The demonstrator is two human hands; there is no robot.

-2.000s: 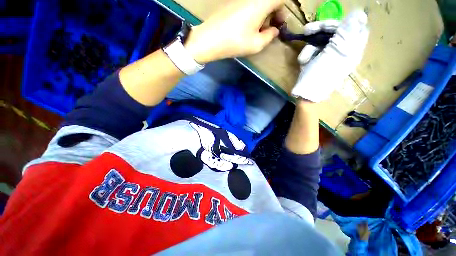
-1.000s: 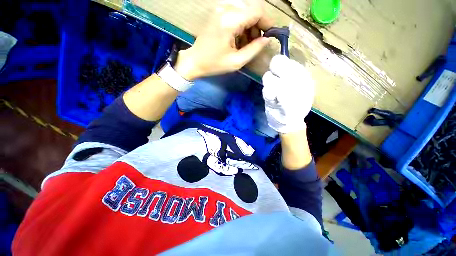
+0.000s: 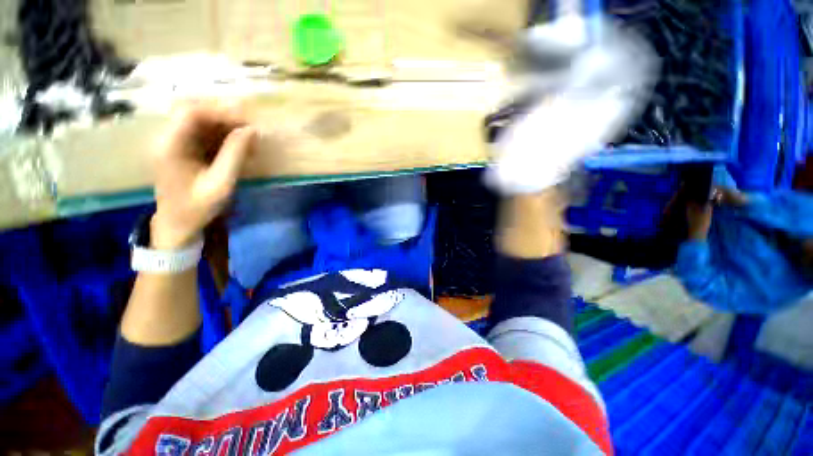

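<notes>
My left hand [image 3: 198, 169], bare with a watch, is over the near left of the cardboard-covered table [image 3: 392, 138]. Its fingers are curled and blurred; whether they hold a small piece is hidden. My right hand [image 3: 575, 111], in a white glove, is strongly blurred at the near left corner of the blue tray [image 3: 660, 158]; its fingertips and any part in them cannot be made out. Black leg parts [image 3: 686, 67] fill the tray. A dark part [image 3: 501, 120] shows on the table beside the glove. The green cap [image 3: 317, 40] lies towards the back.
A dark pile of small pieces [image 3: 62, 44] lies at the table's far left. Torn cardboard and shiny tape run across the middle. The green table edge [image 3: 357, 175] is nearest me. Another person's blue sleeve [image 3: 758, 254] and hand are at the right. Blue bins are under the table.
The view has turned right. My hands were together at a dark leg part held in the glove; now they are wide apart, the gloved hand over by the tray.
</notes>
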